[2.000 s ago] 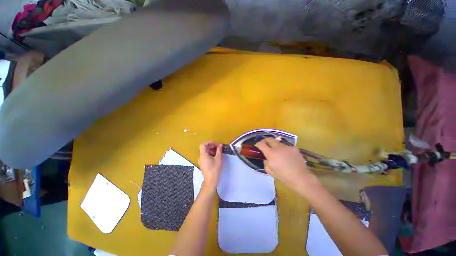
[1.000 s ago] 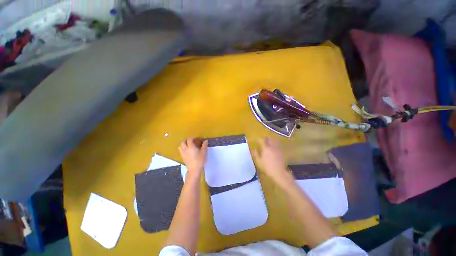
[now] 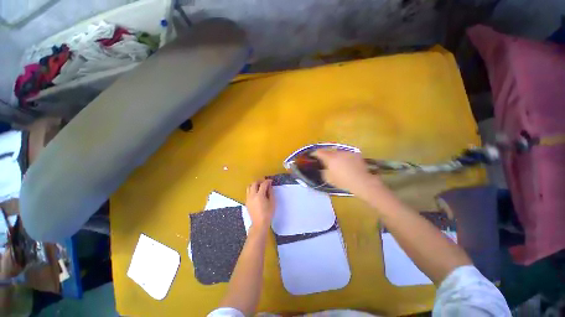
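My right hand (image 3: 347,170) grips the handle of the steam iron (image 3: 310,168), whose tip lies over the right part of the dark hem (image 3: 282,179) of the upper pocket piece (image 3: 302,209). My left hand (image 3: 260,201) rests at that piece's upper left corner, fingers on its edge, not gripping anything I can make out. A second pale pocket piece (image 3: 313,263) lies just below, its dark band partly under the upper one. A dark speckled piece (image 3: 217,244) lies left, over white pieces. Another pocket piece (image 3: 402,259) lies right, partly behind my right forearm.
A white piece (image 3: 153,266) lies at the left of the yellow table (image 3: 396,93). A grey sleeve board (image 3: 136,117) hangs over the table's left side. The iron's hose (image 3: 433,165) runs right. A dark pad (image 3: 474,217) lies at the right corner, beside pink cloth (image 3: 533,136).
One second ago the iron stood farther back and my right hand was empty. Now my right hand holds it over the hem. My left hand stays by the upper left corner.
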